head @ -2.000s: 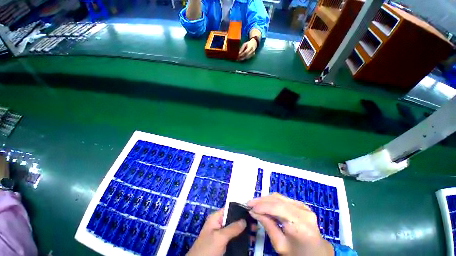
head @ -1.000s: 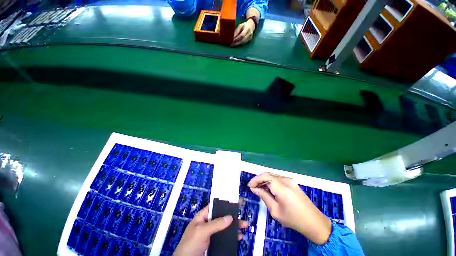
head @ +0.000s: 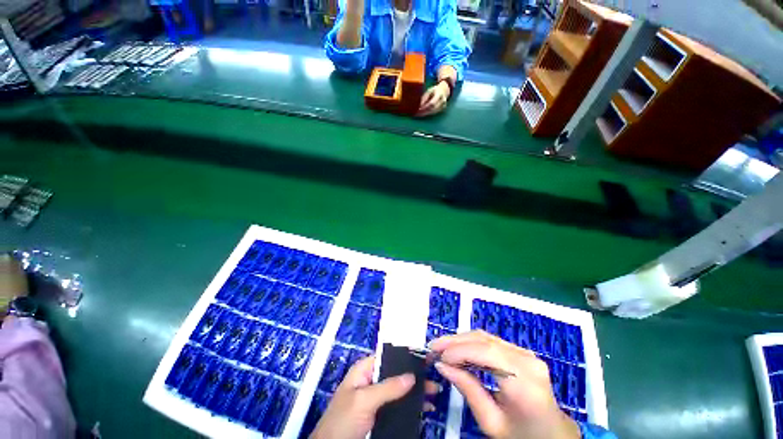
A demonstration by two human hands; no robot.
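Note:
My left hand (head: 365, 401) holds a white backing strip (head: 405, 302) with a matt black area (head: 398, 396) at its lower end, thumb on the black part. My right hand (head: 498, 381) holds thin metal tweezers (head: 485, 369), their tips at the upper right corner of the black area. Both hands are over a white-edged tray (head: 225, 267) with rows of small blue parts (head: 245, 339). The strip and hands hide part of the middle block. Whether a piece is in the tweezer tips cannot be told.
A grey post with white-wrapped base (head: 644, 290) stands right. Another tray (head: 755, 343) shows at the right edge. Black blocks (head: 470, 183) lie on the green belt. Opposite, a person in blue handles an orange-brown housing (head: 412, 84); brown racks (head: 687, 103) stand upper right. A pink sleeve (head: 30, 377) is left.
My right hand with the tweezers has moved from over the blue parts back to the black area's top edge. The view has shifted, so the tray appears further right than one second ago.

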